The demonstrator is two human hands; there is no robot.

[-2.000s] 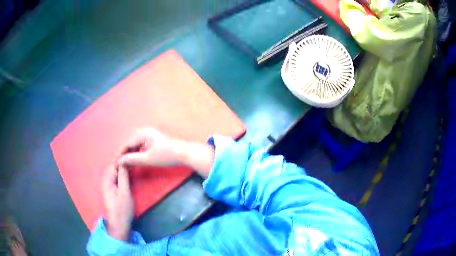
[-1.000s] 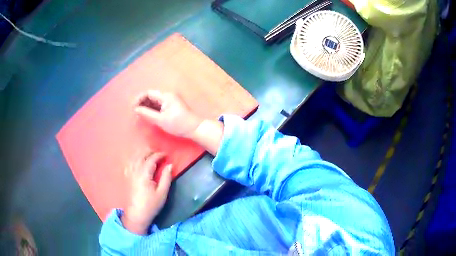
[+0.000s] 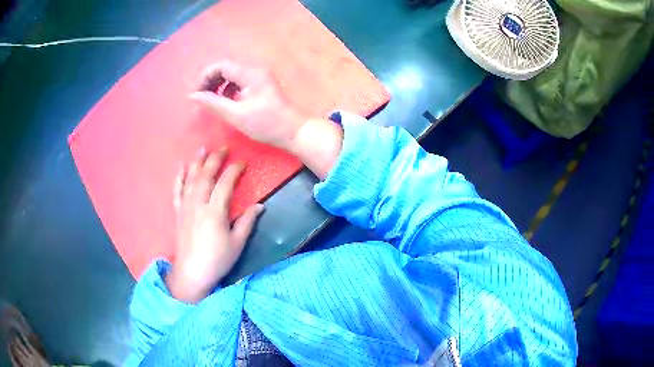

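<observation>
A red-orange pad (image 3: pixel 143 143) lies on the dark green table. My left hand (image 3: pixel 208 222) rests palm down on the pad's lower part, fingers spread, nothing seen in it. My right hand (image 3: pixel 251 104) is over the upper middle of the pad, fingers curled, thumb and forefinger forming a hollow. The inside of the hollow is dark with small reddish patches; whether it holds a small part cannot be told.
A round white fan (image 3: pixel 510 29) stands at the table's upper right edge, beside a yellow-green smock (image 3: pixel 574 79). A pale cord (image 3: pixel 86 40) crosses the upper left. Part of another person's hand (image 3: pixel 25 344) shows at the lower left. Yellow-black tape (image 3: pixel 556 190) marks the floor.
The view has shifted, so pad and fan sit higher and the dark frame is almost out of view. My hands, together at first, are apart; the left has flattened and spread its fingers.
</observation>
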